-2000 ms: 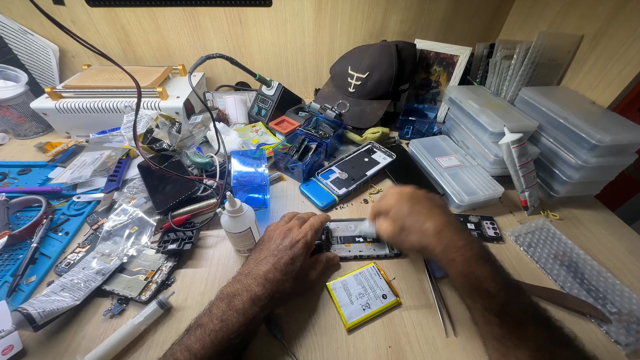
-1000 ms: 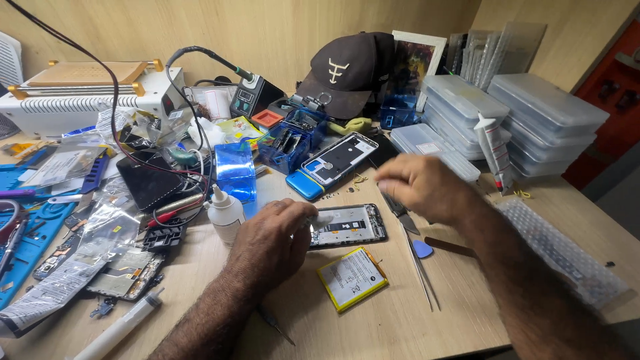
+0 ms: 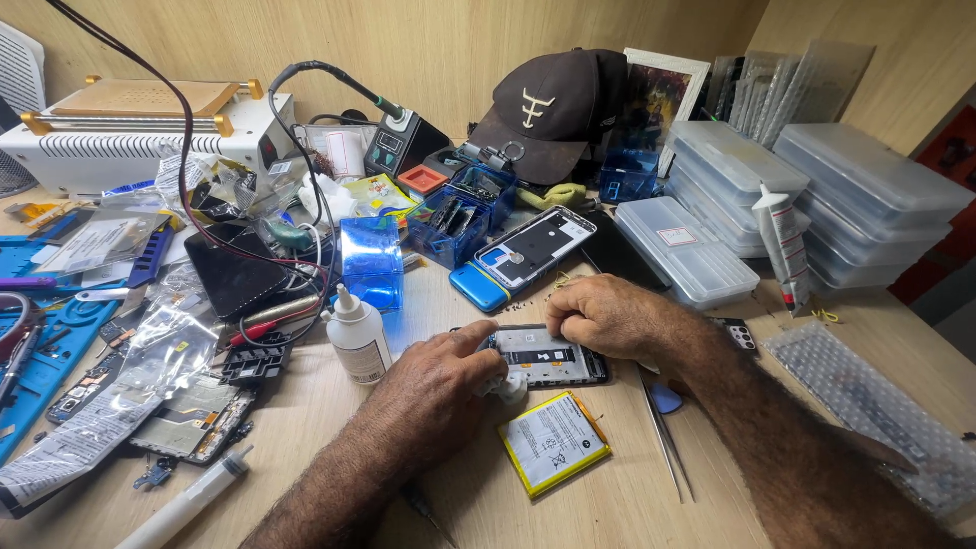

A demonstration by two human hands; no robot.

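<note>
An opened smartphone body (image 3: pixel 549 355) lies flat between my hands, its metal mid-frame and a dark flex cable showing. My left hand (image 3: pixel 446 374) rests at its left end, with crumpled whitish material (image 3: pixel 511 387) under the fingers. Over the top right part of the phone, my right hand (image 3: pixel 602 316) has curled fingers near the frame; whether they hold anything is hidden. A yellow-edged phone battery (image 3: pixel 555 444) lies just below the phone. Metal tweezers (image 3: pixel 666 438) and a blue plastic pick (image 3: pixel 666 398) are to the right. Left of my left hand stands a white squeeze bottle (image 3: pixel 357 335).
Behind the phone lie a blue phone (image 3: pixel 479 287) and a phone frame (image 3: pixel 534 248). Clear plastic boxes (image 3: pixel 686 248) are stacked at the right, near bubble wrap (image 3: pixel 877 412). Phone parts, bags and cables crowd the left. A syringe (image 3: pixel 187 499) lies at the front left.
My right hand has come down and left, from above the right side of the phone to its upper edge. My left hand stays at the phone's left end.
</note>
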